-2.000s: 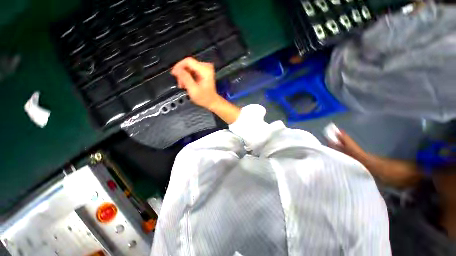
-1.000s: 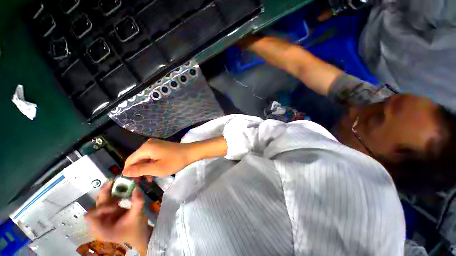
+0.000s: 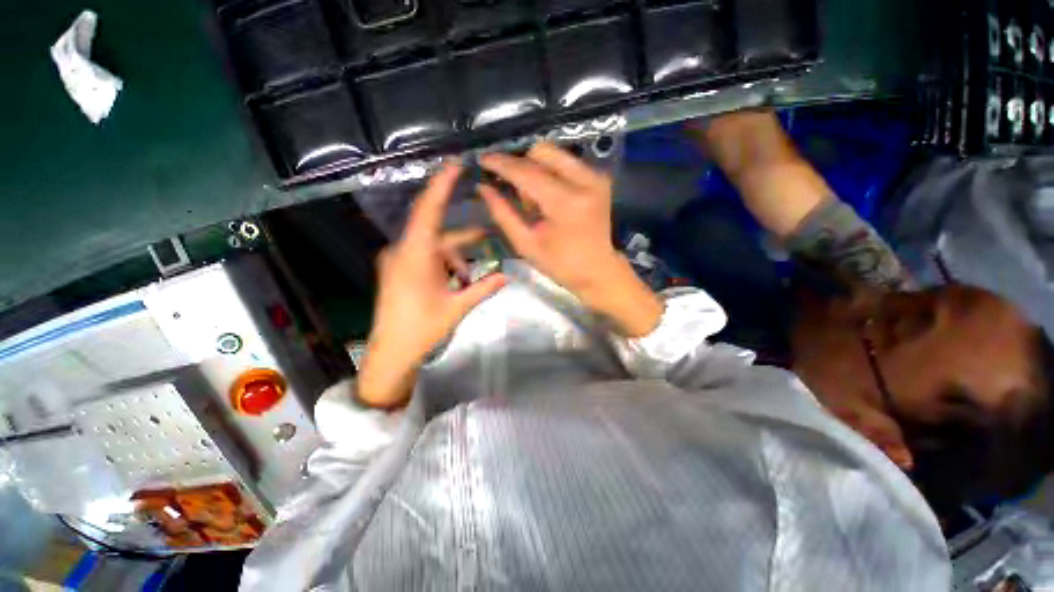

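Note:
My left hand point(image 3: 422, 295) is in front of my chest, blurred, with a small pale-green housing point(image 3: 485, 267) partly hidden between its fingers and thumb. My right hand point(image 3: 561, 220) is beside it, palm down, fingers bent and blurred, fingertips at the clear sheet near the bench edge. Whether they hold a small piece is not clear. The clear release sheet point(image 3: 602, 146) hangs off the bench edge behind both hands, with a few dark rings showing. The black blister tray point(image 3: 497, 87) lies just beyond the sheet; its near pockets show no units.
A white machine point(image 3: 197, 312) with a red-orange knob point(image 3: 258, 393), perforated plate point(image 3: 156, 434) and orange-brown blocks point(image 3: 202, 515) is at left. White scrap point(image 3: 87, 69) lies on the green mat. Another person point(image 3: 798, 197) reaches in at right. A second tray point(image 3: 1017, 75) is at far right.
Both hands have moved from beside the machine up and right to the sheet's edge, the left still with the housing. The view has shifted, with the tray now further right.

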